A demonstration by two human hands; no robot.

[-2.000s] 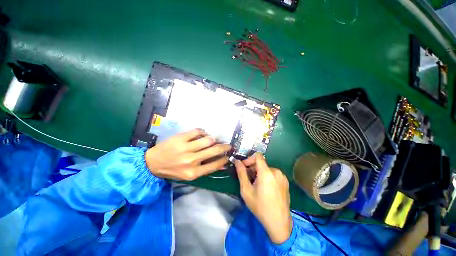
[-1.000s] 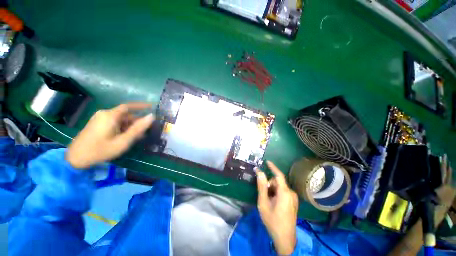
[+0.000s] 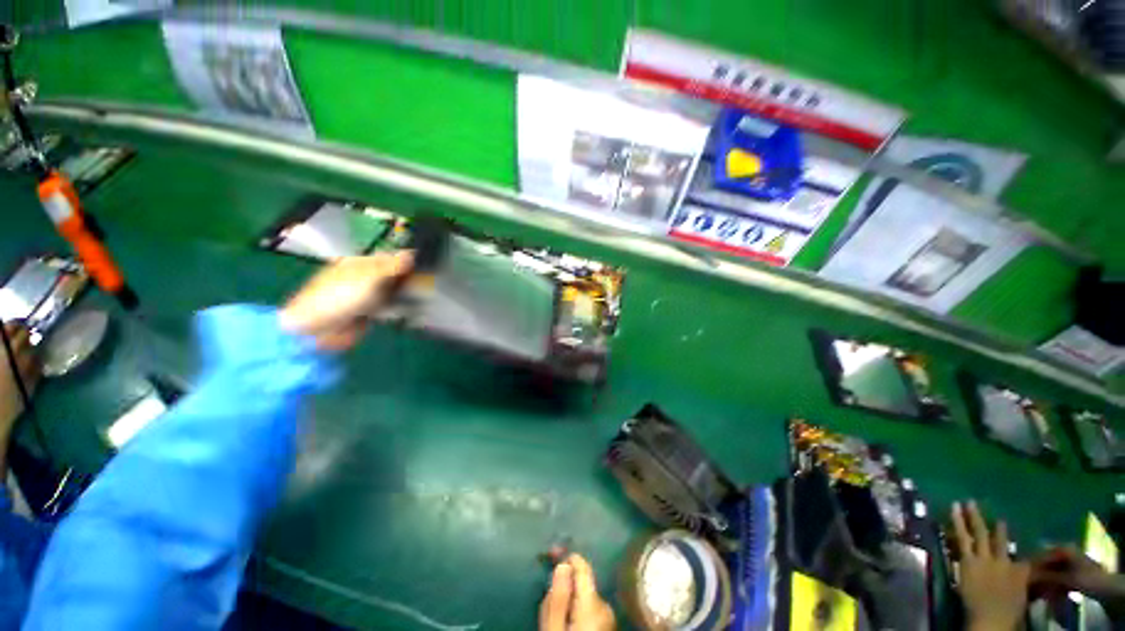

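Note:
My left hand (image 3: 349,296) holds a tablet unit (image 3: 487,302) by its left end, at the far side of the bench. The unit is blurred, with a pale grey centre and a gold and orange strip at its right. My right hand (image 3: 576,600) is low in the picture, cut off by the bottom edge. Its fingertips are together on a small dark reddish piece (image 3: 559,552), too blurred to name surely. The solder wire (image 3: 358,594) shows as a faint white line at the bottom.
A tape roll (image 3: 675,584), fume fan (image 3: 666,472), blue ridged block (image 3: 755,555) and yellow sponge (image 3: 820,604) stand right of my right hand. Another unit (image 3: 327,231) lies behind my left hand. More units (image 3: 880,376) line the far right. An orange screwdriver (image 3: 80,234) hangs left. Another person's hand (image 3: 987,573) is lower right.
The view has tilted up to the posted sheets. My left hand has taken the unit and carried it away to the far side. My right hand has left the unit and closed its fingertips.

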